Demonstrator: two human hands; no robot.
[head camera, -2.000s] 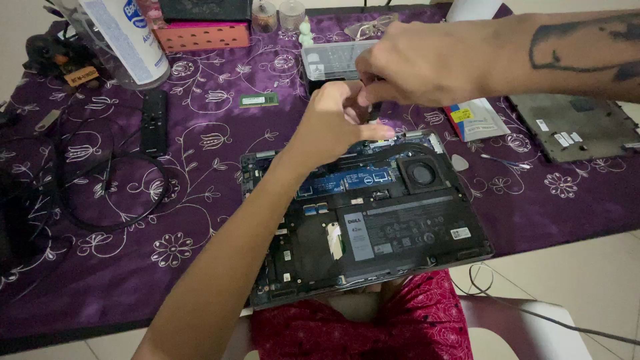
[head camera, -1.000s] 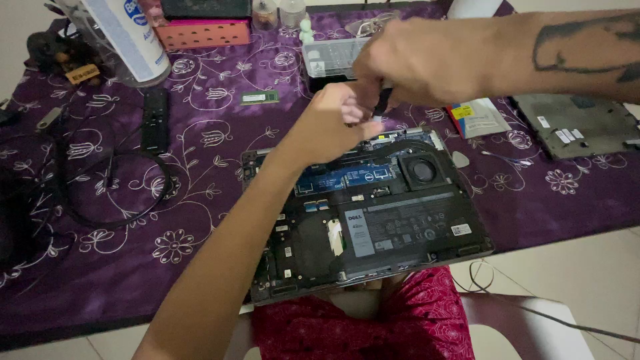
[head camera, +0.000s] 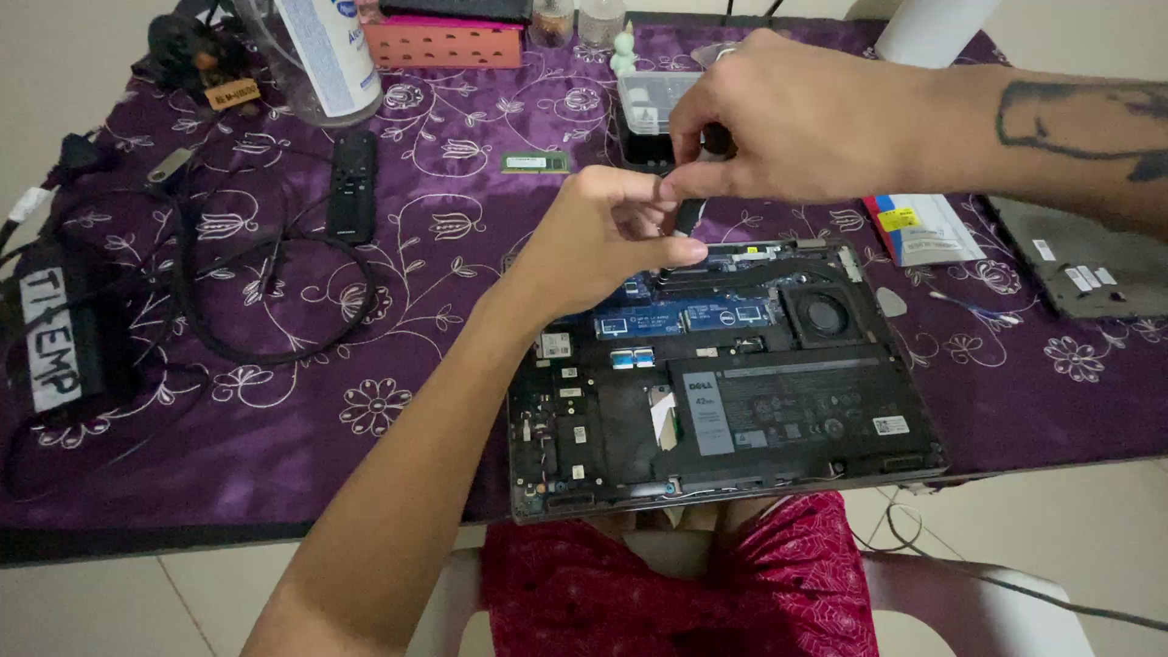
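Note:
An opened Dell laptop lies with its battery, cooling fan and blue circuit board exposed. Over its far edge, my left hand has its thumb and fingers around the lower part of a small dark tool, perhaps a screwdriver. My right hand pinches the tool from above, its fingers close to my left fingertips. The tool's tip is hidden behind my left thumb. A green memory module rests on the cloth beyond my left hand.
A clear-lidded plastic case stands behind my hands. The laptop's bottom cover, a small packet and a guitar-pick-shaped piece lie at the right. At the left are a remote control, black cables and a large bottle.
My right hand has shifted and turned slightly around the dark tool. My left hand stays at the laptop's far edge.

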